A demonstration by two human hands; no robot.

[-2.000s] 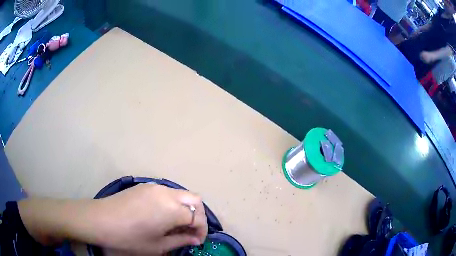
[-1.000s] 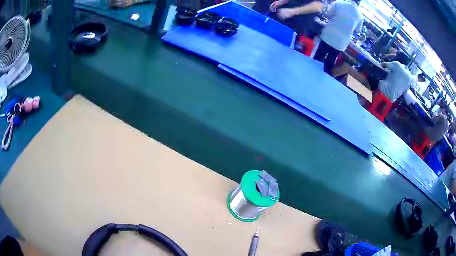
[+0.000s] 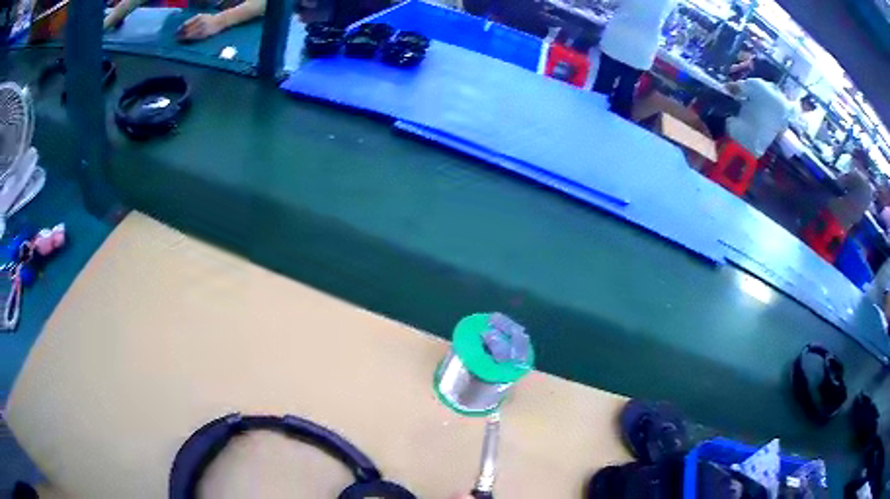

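Black headphones lie on the tan cardboard. Their padded headband arcs at the bottom left, and a round ear cup is cut off by the bottom edge. A slim silver metal tool, likely a soldering iron, points up with its tip beside the base of the solder wire spool. Grey pieces lie on the spool's green top. Only a sliver of my right hand shows at the bottom edge, at the tool's lower end. My left hand is out of view; a dark bit, perhaps my cuff, shows bottom left.
A blue bin with black and white-labelled pieces stands bottom right, beside black rounded pieces. Headphones lie further right. Behind are a raised green shelf and blue sheets. A fan and keys are at left; people work beyond.
The view has swung up and right from the hand over the open ear cup. That hand has left the picture. The silver tool has come into view and its tip is now nearer the spool.
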